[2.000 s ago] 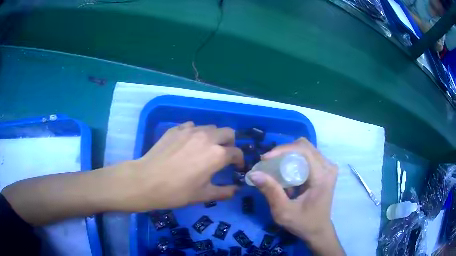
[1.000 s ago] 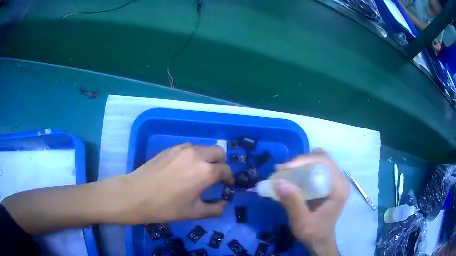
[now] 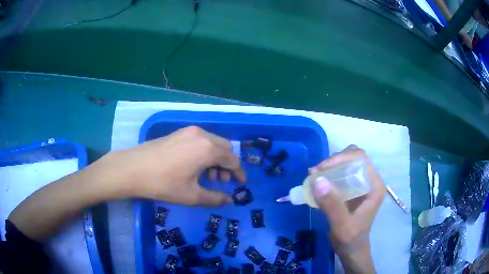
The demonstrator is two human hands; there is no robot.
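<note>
My left hand (image 3: 201, 168) is over the blue tray (image 3: 236, 116), with its thumb and fingertips at a small black part (image 3: 242, 196). My right hand (image 3: 351, 206) holds a translucent bottle (image 3: 343, 182) lying nearly level, its pinkish nozzle pointing left, apart from the black part. Many small black parts (image 3: 232, 227) lie loose in the lower half of the tray, and several more (image 3: 262, 143) lie near its upper middle. A small white piece (image 3: 235, 148) shows just behind my left fingers.
A white sheet (image 3: 375, 144) lies under the tray. A second blue tray (image 3: 83, 155) stands left. Tweezers (image 3: 397, 198) lie right, then a spare bottle (image 3: 435, 215), slim pale tools (image 3: 432, 184) and clear bags (image 3: 439, 241). A thin dark wire (image 3: 179, 51) hangs beyond. A person's arm shows top right.
The bottle has moved right, away from my left hand, and now lies more level. More loose parts show in the tray. The view has shifted slightly.
</note>
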